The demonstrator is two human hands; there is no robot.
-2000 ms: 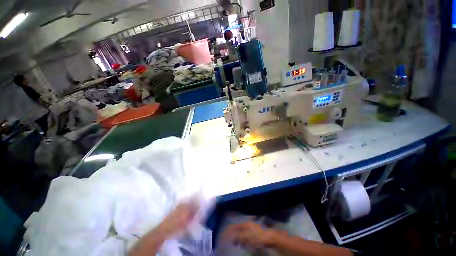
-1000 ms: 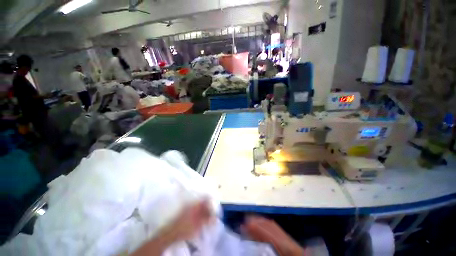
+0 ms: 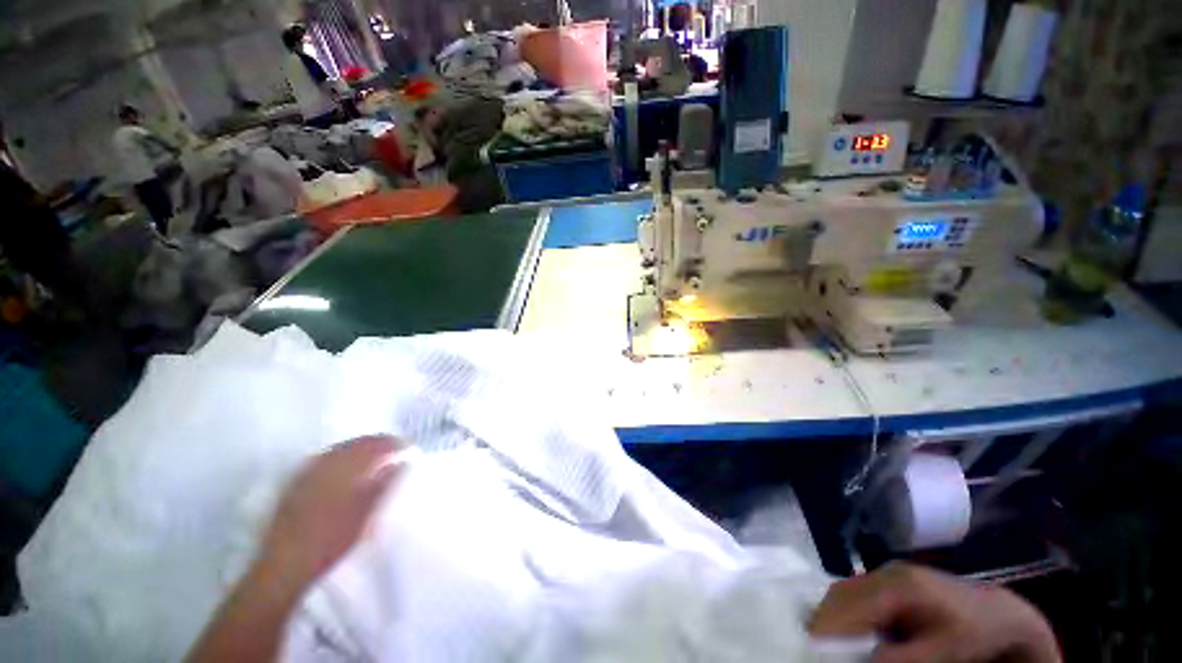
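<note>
A large, thin white fabric [image 3: 519, 544] with faint stripes covers the lower left and spreads over the lap to the lower right. My left hand [image 3: 337, 499] lies on it at the lower left, slightly blurred; its fingertips are at the cloth, and its grip is unclear. My right hand [image 3: 927, 615] is at the bottom right with bent fingers shut on the fabric's edge. The sewing machine [image 3: 778, 259] stands beyond, its lamp lit over the needle area [image 3: 681, 324]. No fabric lies under the presser foot.
The white machine table [image 3: 765, 389] has a blue front edge. A dark green table [image 3: 402, 266] adjoins at left. A white roll [image 3: 933, 499] hangs below the table edge. A bottle [image 3: 1089, 266] stands far right, two thread cones [image 3: 953, 49] upper right. Clothing heaps and people are behind.
The fabric is now spread wider to the right. My right hand has moved right with its edge; my left hand has moved left. The camera view has tilted down.
</note>
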